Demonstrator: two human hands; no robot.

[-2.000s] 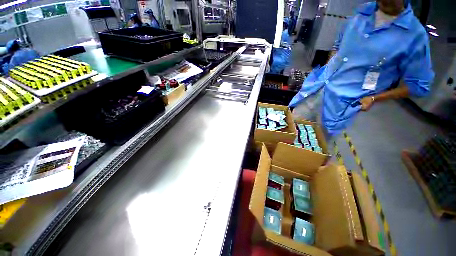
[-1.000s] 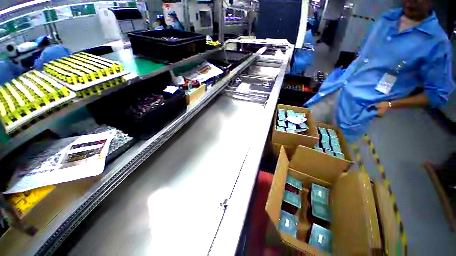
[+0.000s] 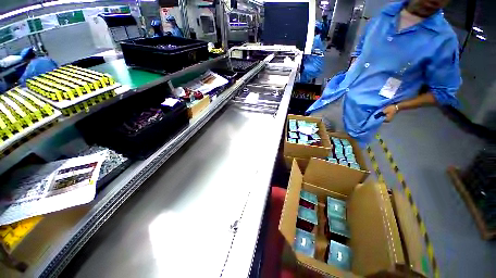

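Neither of my hands shows in the picture. The nearest carton (image 3: 373,228) stands open at the lower right, beside the conveyor, with its flaps up. Packed units (image 3: 337,224) with pale teal square tops and dark sides stand inside it in two rows, with a brown cardboard strip between the rows. Two more open cartons stand behind it: one with teal-topped units (image 3: 307,149) close to the conveyor, and one (image 3: 348,169) to its right, also filled with teal-topped units.
The shiny metal conveyor (image 3: 201,190) runs ahead. Shelves at left hold yellow part trays (image 3: 70,87), black parts bins (image 3: 133,122) and a printed sheet (image 3: 60,182). A person in blue (image 3: 380,70) stands beyond the cartons at right. Yellow-black tape (image 3: 400,174) marks the floor.
The view has swung right, then back left. The person's hand at the waist has shifted slightly and now shows a small dark item. The cartons have not visibly moved.
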